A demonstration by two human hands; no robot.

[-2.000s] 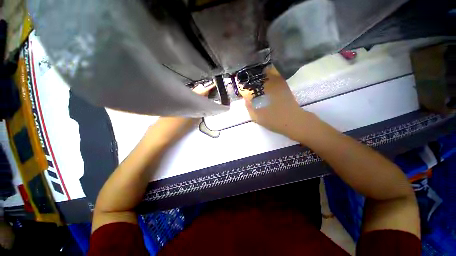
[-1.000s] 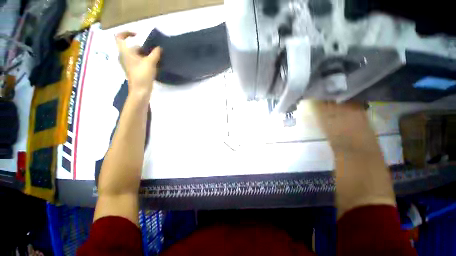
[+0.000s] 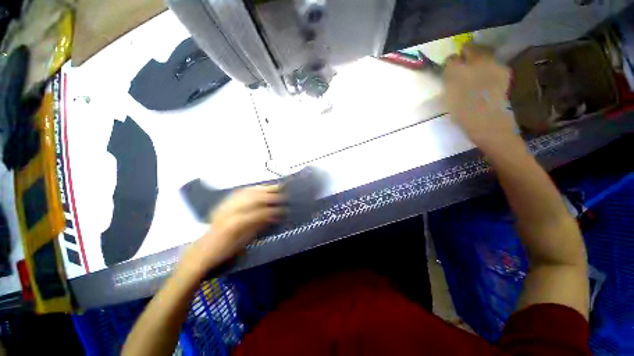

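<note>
My left hand (image 3: 243, 219) lies over a dark curved fabric piece (image 3: 306, 191) near the front edge of the white table; the piece is blurred and shows on both sides of the fingers. A second dark crescent piece (image 3: 135, 191) lies flat at the left. Another dark, wider piece (image 3: 174, 80) lies behind it, left of the sewing machine head (image 3: 236, 35). The needle area (image 3: 309, 83) has no dark fabric under it. My right hand (image 3: 480, 87) is blurred, right of the needle by the brown box; whether it holds anything is unclear.
The brown open box (image 3: 570, 87) stands at the right. A red and dark thin tool (image 3: 407, 60) and a yellow item (image 3: 460, 42) lie behind the right hand. The ruler-marked table edge (image 3: 389, 198) runs across the front. Blue baskets (image 3: 480, 261) are below.
My left hand has moved from the back left to the front edge, now with a curved piece. My right hand has moved from beside the machine head towards the box. The view has shifted.
</note>
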